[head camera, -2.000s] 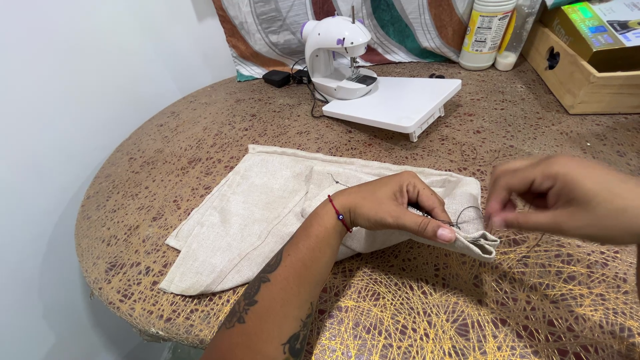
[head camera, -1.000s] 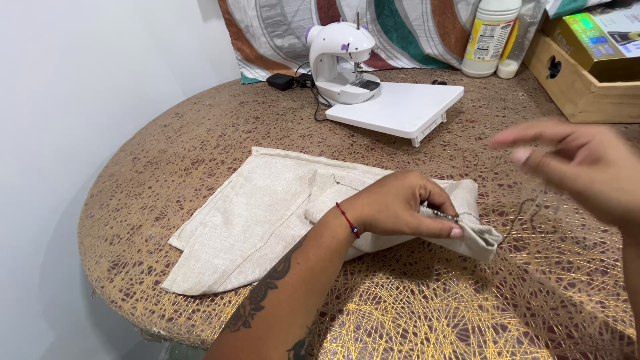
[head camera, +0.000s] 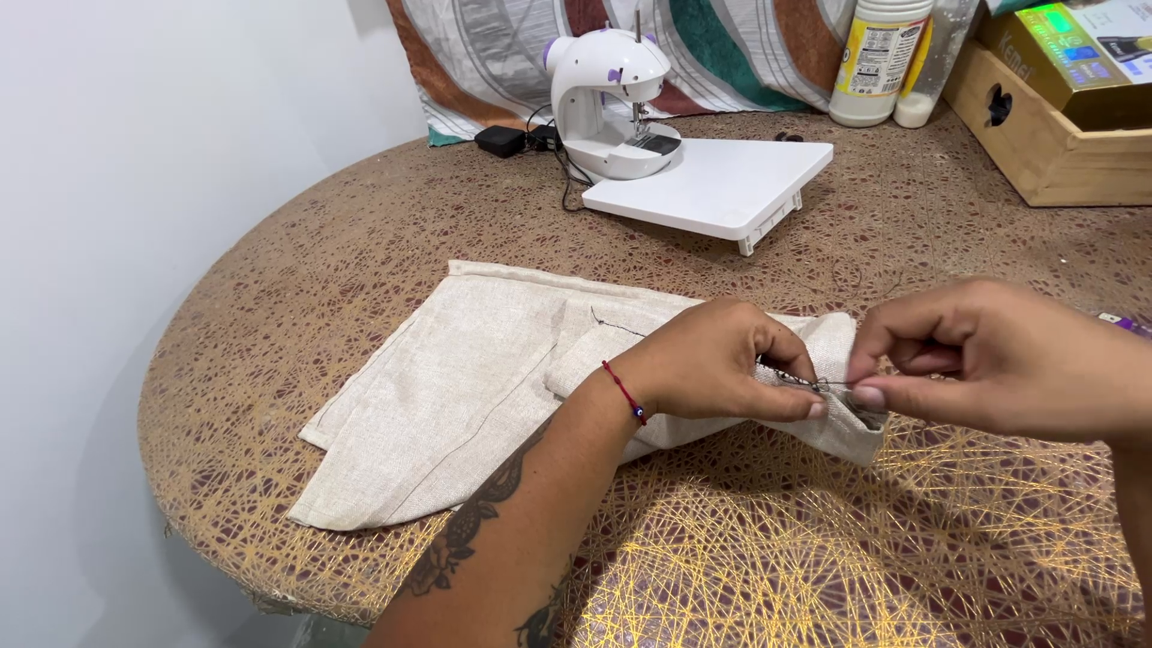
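Folded beige linen-like fabric [head camera: 432, 387] lies on the round table, with dark stitching along one folded edge. My left hand [head camera: 733, 360] pinches that edge near the fabric's right end, between thumb and index finger. Just to its right, my right hand [head camera: 981, 360] has thumb and index finger closed at a dark thread [head camera: 837, 383] beside the stitches. Whether a needle is between those fingers cannot be told. A loose dark thread end [head camera: 612, 322] rests on the fabric left of my left hand.
A white mini sewing machine [head camera: 603, 108] with a white extension table [head camera: 720, 184] stands at the back, its black adapter [head camera: 499, 140] beside it. A white bottle [head camera: 877, 63] and a wooden crate [head camera: 1062, 162] holding a box are at the back right. The patterned tabletop [head camera: 270, 297] surrounds the fabric.
My right hand, raised off to the right of the fabric one second ago, is back beside my left hand at the stitched edge. My left hand still pinches the fabric.
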